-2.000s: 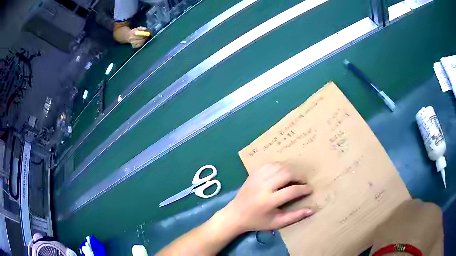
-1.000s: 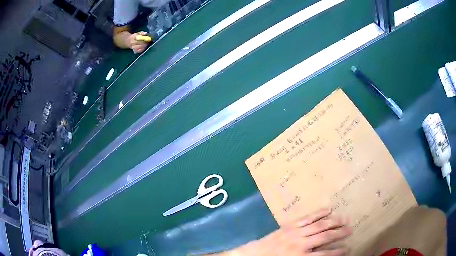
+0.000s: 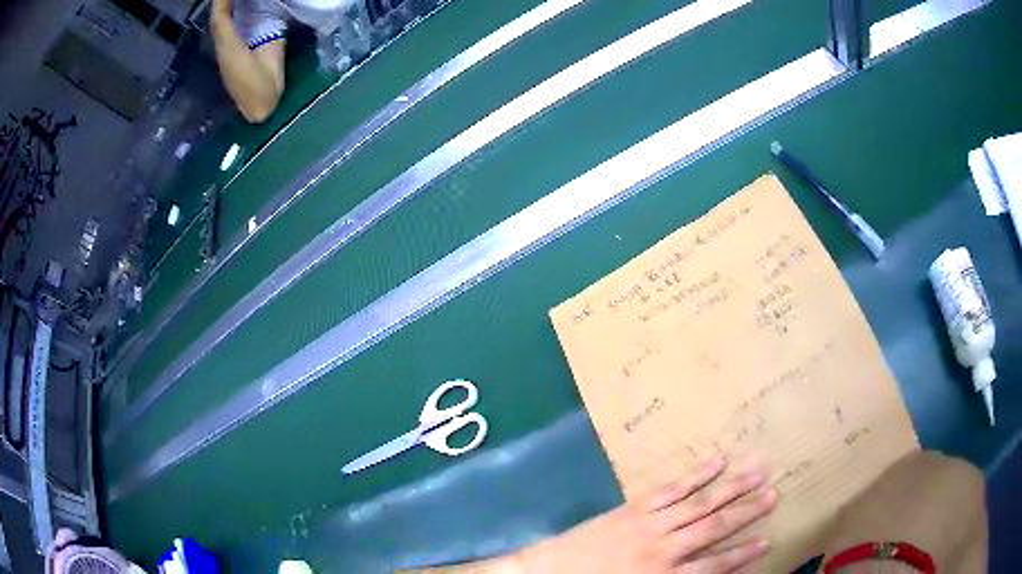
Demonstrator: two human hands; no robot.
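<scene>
A tan cardboard sheet (image 3: 728, 348) with handwritten lines lies on the green surface. My left hand (image 3: 700, 521) rests flat, palm down, on its lower part, fingers extended and slightly apart, holding nothing. A red band (image 3: 880, 552) with a gold piece shows at the bottom edge, low on the right. A small dark tip lies beside it. A darker brown area surrounds the band, and my right hand cannot be made out clearly there. A pen (image 3: 829, 202) lies beyond the sheet's upper right corner.
White-handled scissors (image 3: 431, 426) lie left of the sheet. A white nozzle bottle (image 3: 963, 320) and a white item (image 3: 1001, 179) are at the right. Metal rails (image 3: 493, 241) run across behind. A blue object (image 3: 188, 557) is at lower left. Another person's arm (image 3: 249, 70) shows at upper left.
My left hand has moved right and down across the sheet from its left part, then stayed flat there. The other person's hand with a yellow item has left view, and an elbow shows instead.
</scene>
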